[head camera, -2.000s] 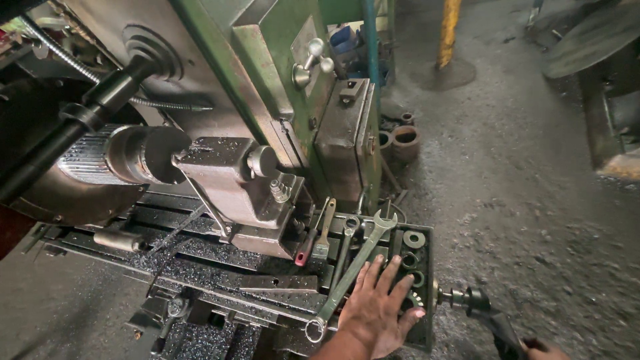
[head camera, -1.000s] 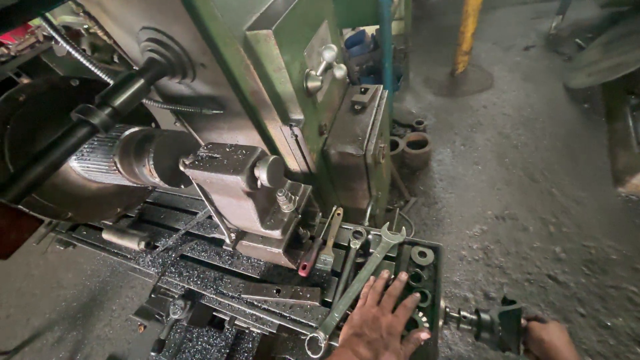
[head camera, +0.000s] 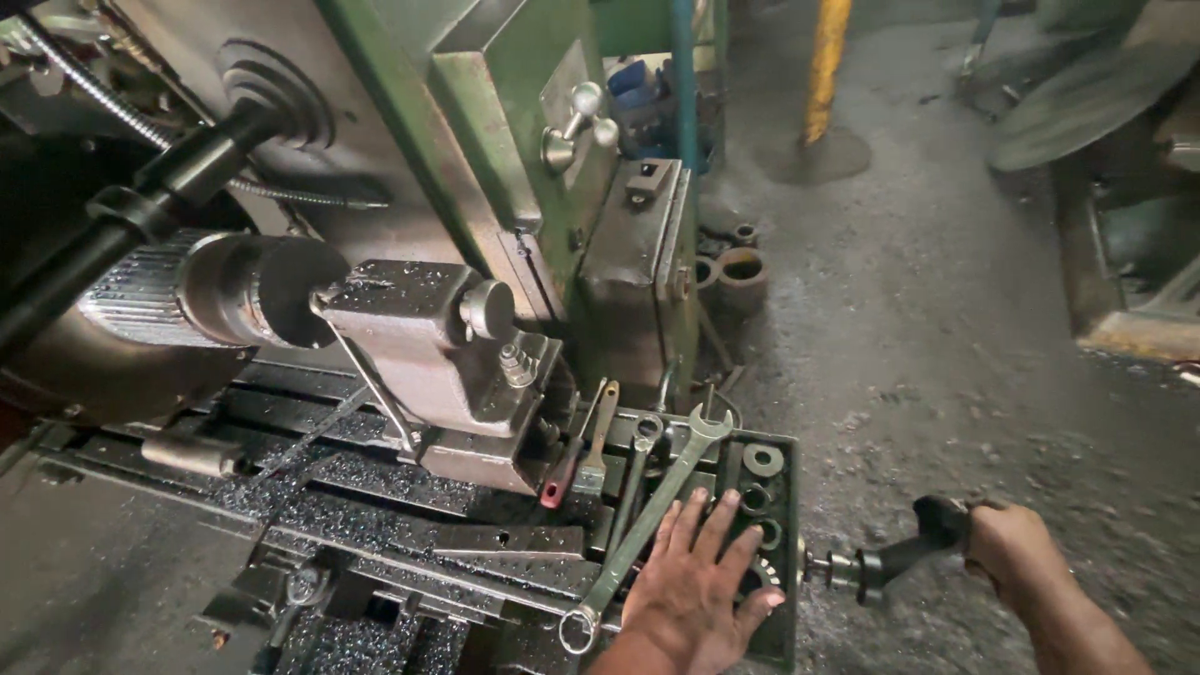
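My left hand (head camera: 694, 581) lies flat, fingers spread, over the tray end of the milling machine's table, beside a large combination wrench (head camera: 647, 525). Metal rings (head camera: 763, 459) sit in the tray by its fingertips. My right hand (head camera: 1012, 553) is closed around the handle of a black hand crank (head camera: 891, 562) at the table's right end. A smaller wrench (head camera: 633, 487), a brush (head camera: 598, 445) and a red-handled tool (head camera: 562, 473) lie left of the large wrench. The tailstock (head camera: 412, 347) stands against a round workpiece with a grooved section (head camera: 141, 295).
A black arbor (head camera: 141, 216) crosses the upper left. Metal chips (head camera: 375, 544) cover much of the slotted table (head camera: 272, 506). The green machine column (head camera: 506, 112) rises behind it. Pipe pieces (head camera: 741, 281) and a yellow post (head camera: 827, 75) stand on the floor.
My right hand and the crank handle have swung upward around the shaft since the earliest frame. My left hand has stayed spread at the tray.
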